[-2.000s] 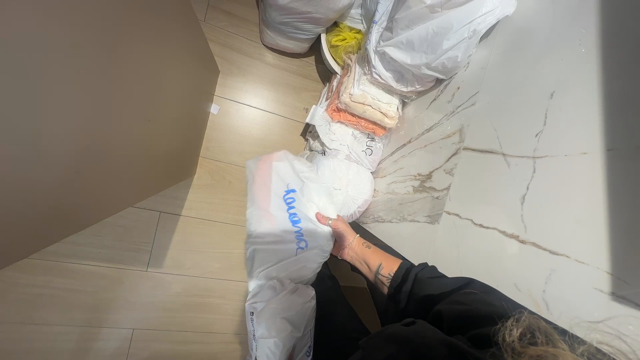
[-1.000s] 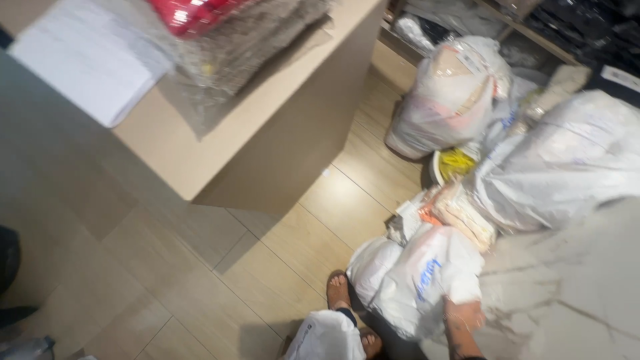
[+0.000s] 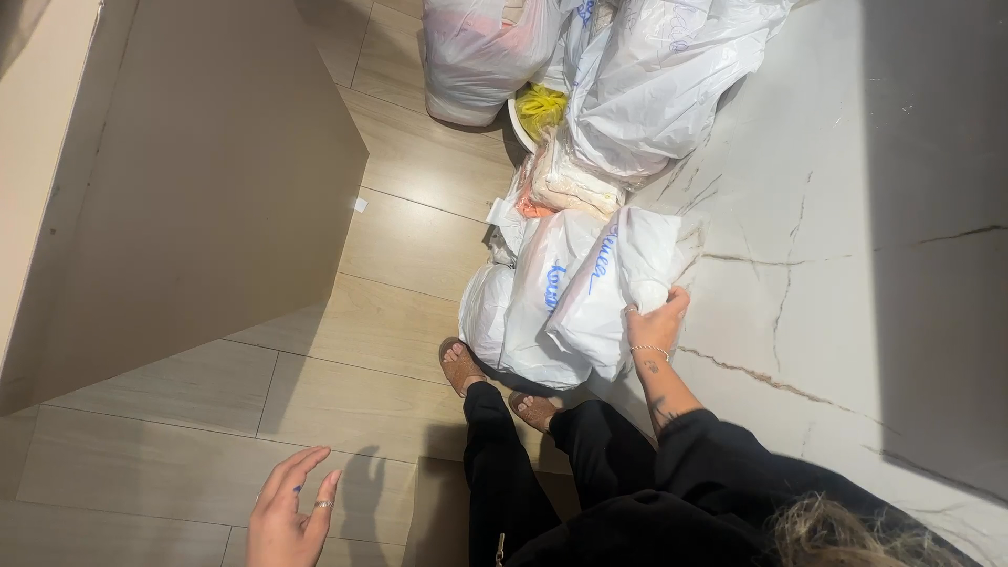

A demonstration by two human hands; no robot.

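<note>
My right hand grips the gathered end of a white plastic bag with blue handwriting, low over the marble-patterned surface's edge. Against its left side lies another full white plastic bag, also with blue writing, and beyond that a smaller white bag near my sandalled foot. My left hand hangs over the wood-look floor at the lower left, holding nothing, its fingers apart. Just above the bags is a clear-wrapped package of cream fabric with orange material beside it.
Large filled white bags stand at the top, around a white round container with a yellow plastic bag in it. A beige desk panel takes up the left. Marble-patterned slab extends right.
Two seconds ago my hand held a white bag farther left; now it grips one at the right of the pile. My left hand has come into view. The view has swung away and back.
</note>
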